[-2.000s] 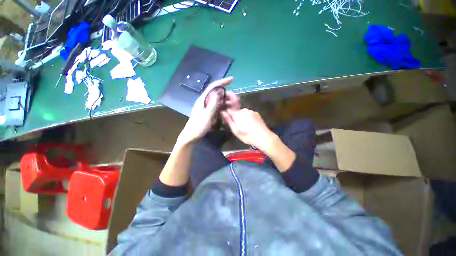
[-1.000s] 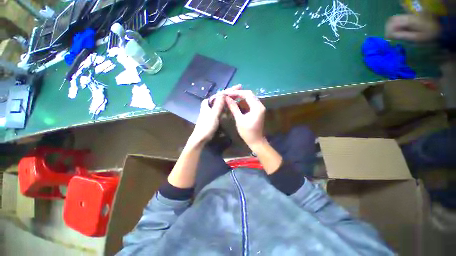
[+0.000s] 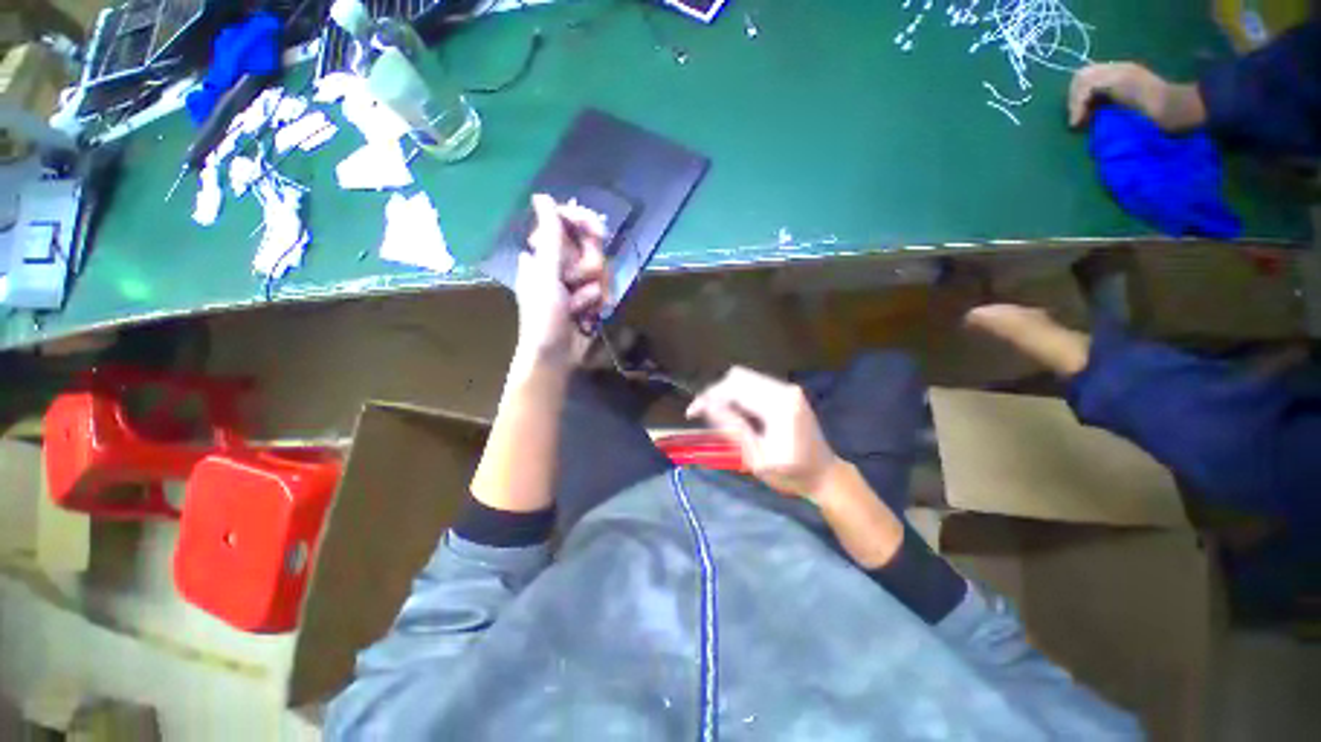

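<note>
A small solar panel [image 3: 655, 171] lies back side up at the front edge of the green bench, its raised square partly hidden by my left hand. My left hand [image 3: 565, 276] is closed around part of a thin dark cable [image 3: 633, 371] at the panel's near corner. The cable runs down and right to my right hand [image 3: 771, 432], which pinches its other end over my lap. My right hand is slightly blurred.
On the green bench [image 3: 811, 160] are a clear bottle [image 3: 435, 116], white scraps [image 3: 413, 232], panels at the far left, white strands [image 3: 1021, 44] and a blue cloth [image 3: 1166, 174] under another person's hand. Open cartons [image 3: 1065, 457] and red stools [image 3: 239, 536] stand below.
My hands were together by the panel; my right hand has moved right and down, stretching the cable between them. Another person's hand now rests on the blue cloth, and a second reaches in at right.
</note>
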